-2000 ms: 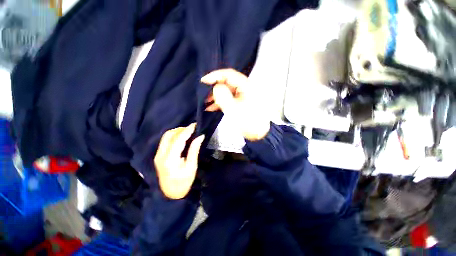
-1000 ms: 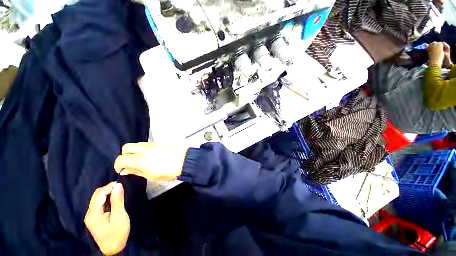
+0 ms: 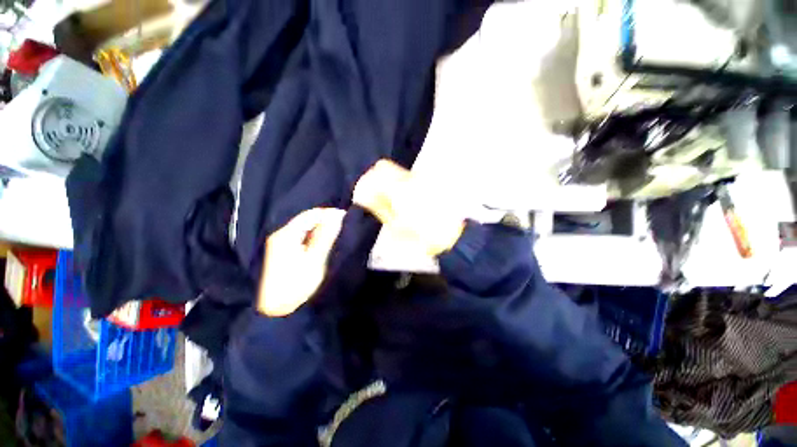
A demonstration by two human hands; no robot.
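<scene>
A large dark navy garment (image 3: 306,113) is heaped over the left part of the white table and hangs over its front edge. My left hand (image 3: 299,260) is closed on the navy cloth near the table's front edge. My right hand (image 3: 404,206) is just to its right and pinches the same cloth; its outline is blurred and washed out by glare. The fingertips of both hands are partly hidden by the cloth. The overlock machine (image 3: 690,83) stands at the right, blurred, with its dark needle area facing the front.
An orange-handled tool (image 3: 736,225) lies right of the machine's front. Striped fabric (image 3: 730,354) is piled below the table at the right. Blue crates (image 3: 131,354) and red stools are at the lower left. A pale machine part with a round vent (image 3: 68,129) is at the upper left.
The view has swung left since one second ago, so the machine is back at the right edge. Both hands stay on the navy cloth, now with the fingers closed more tightly than two seconds ago.
</scene>
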